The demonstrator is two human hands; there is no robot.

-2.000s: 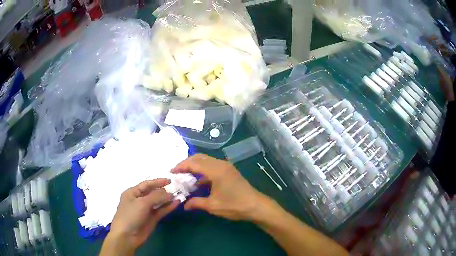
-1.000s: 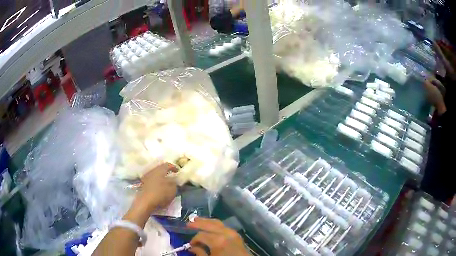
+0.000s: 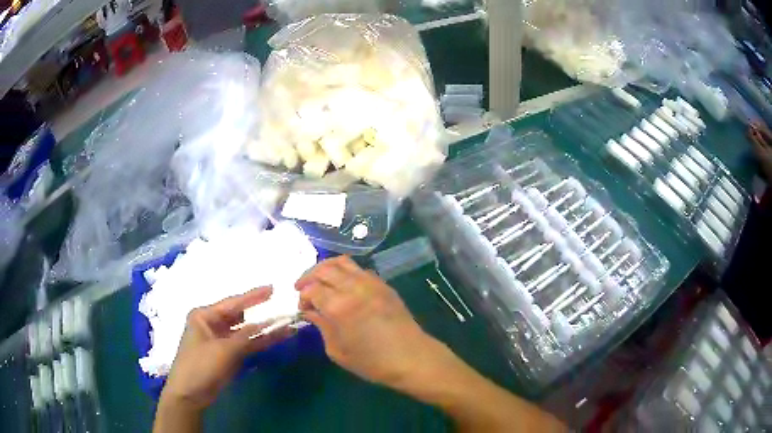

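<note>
My left hand [image 3: 206,348] and my right hand [image 3: 360,317] meet over the front of the blue tray [image 3: 146,334]. A thin pale stem assembly [image 3: 272,326] lies between their fingertips. My left thumb and fingers are around its left part, and my right fingertips pinch its right end. White material behind it blends with the overexposed heap of white absorbent pieces [image 3: 224,266], so I cannot tell whether any is on the stem. The stem blister tray [image 3: 554,245], with white caps and thin rods in rows, is right of my hands.
A bag of cream pieces [image 3: 347,110] stands behind a clear lid [image 3: 368,243]. A bag of clear sleeves [image 3: 127,169] is at left. A loose clear sleeve [image 3: 404,256] and thin rods [image 3: 446,300] lie nearby. Finished-unit trays [image 3: 673,169] are at right and left. Another person's hand shows far right.
The view has tilted back down. My left hand has left the cream bag and come back over the blue tray. My right hand has met it there, with the stem between them.
</note>
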